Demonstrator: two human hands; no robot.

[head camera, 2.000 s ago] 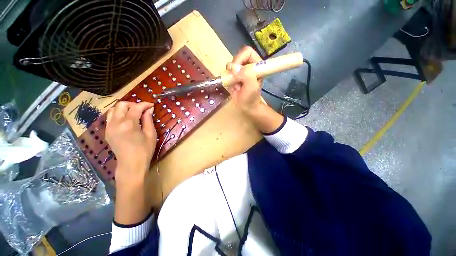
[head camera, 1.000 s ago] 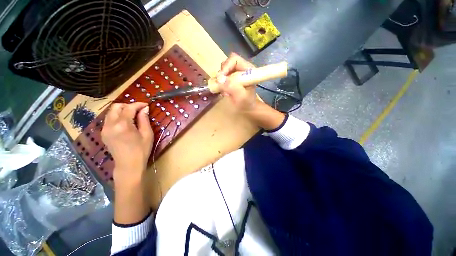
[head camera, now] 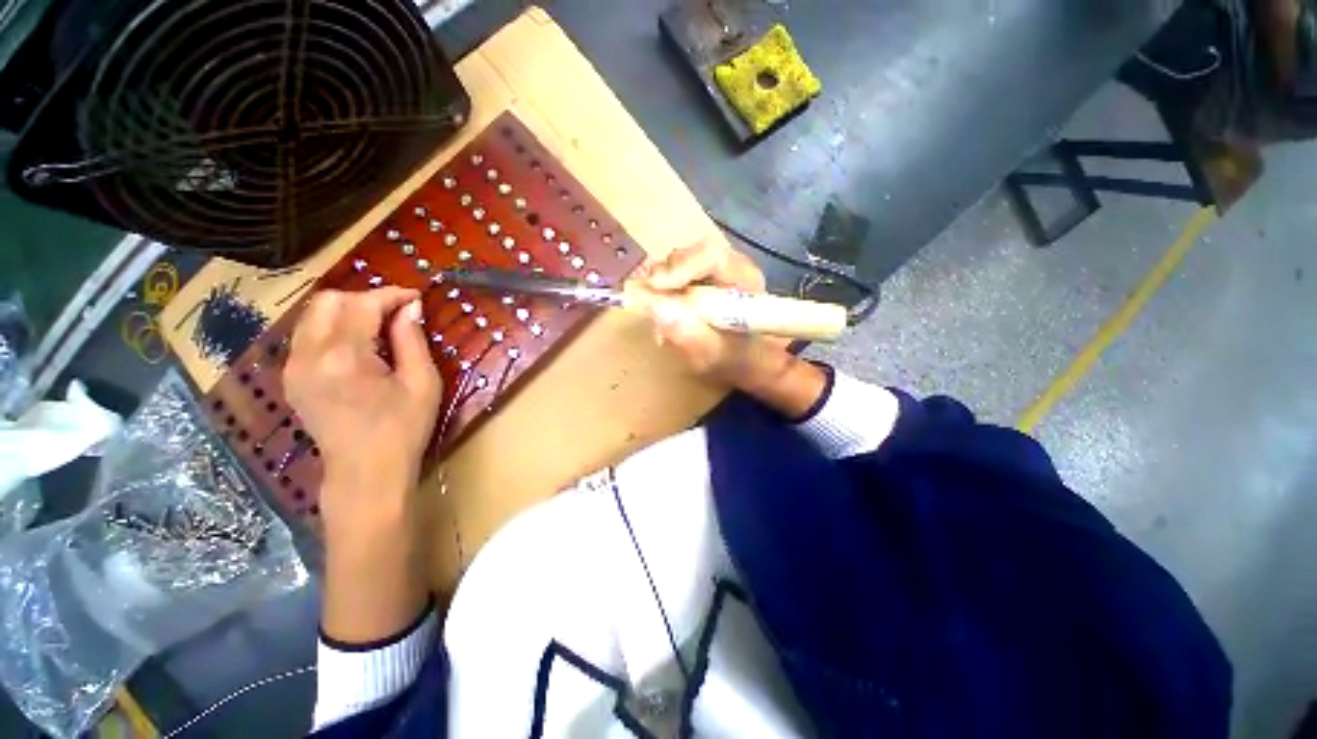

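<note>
My right hand (head camera: 703, 311) is closed around the pale wooden handle of the soldering iron (head camera: 773, 313). Its metal barrel points left over the reddish-brown jig (head camera: 578, 217), with the tip close to my left fingertips. My left hand (head camera: 361, 361) is over the jig's left-middle part with thumb and index finger pinched together. A thin strand of solder wire (head camera: 445, 484) trails below that hand; what lies between the fingertips is too small to tell. Rows of bright metal terminals (head camera: 500, 243) sit in the jig, and dark wire leads (head camera: 474, 378) lie across its lower part.
The jig lies on a tan board (head camera: 614, 390). A black fan (head camera: 275, 130) stands behind it, a heap of dark leads (head camera: 228, 325) at the board's left corner. A yellow sponge (head camera: 767, 81) is at the back, yellow rings (head camera: 145, 335) and a clear bag of metal parts (head camera: 188, 520) at left.
My right hand has lowered the handle end, so the iron now slopes down to the right; its tip stays near my left fingers. My left hand has barely moved. The view has shifted slightly.
</note>
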